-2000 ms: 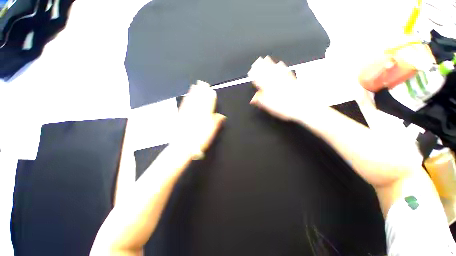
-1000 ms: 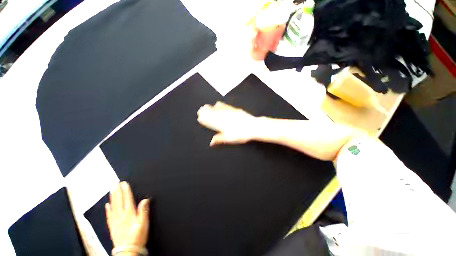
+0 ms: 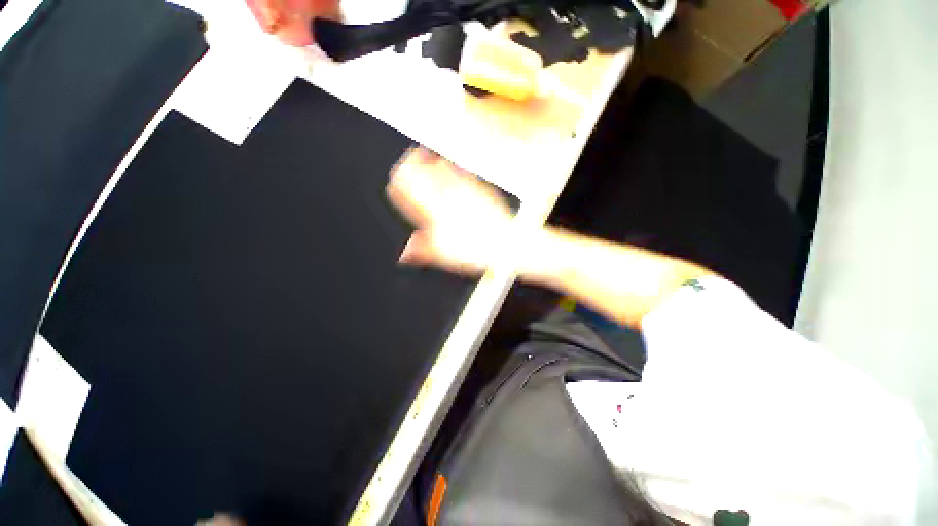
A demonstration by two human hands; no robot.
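Note:
A large black panel (image 3: 247, 298) with square notches at its corners lies flat on the white table. My right hand (image 3: 442, 211) is over the panel's right part near its edge, somewhat blurred, with thumb apart from the fingers and nothing in it. Only a small blurred bit of my left hand (image 3: 219, 521) shows at the bottom edge, over the panel; its state cannot be seen. A yellow-orange glue bottle (image 3: 499, 67) lies on the table beyond my right hand, partly blurred.
A curved-top dark panel (image 3: 62, 134) lies beyond at left. Black offcuts (image 3: 576, 31) and a reddish pot (image 3: 285, 19) are at the top. The table's front edge (image 3: 442, 385) runs diagonally. A cardboard box (image 3: 735, 36) stands at upper right.
The view has swung right and down. My right hand has moved from the panel's far edge to its right part. My left hand has nearly left the picture at the bottom.

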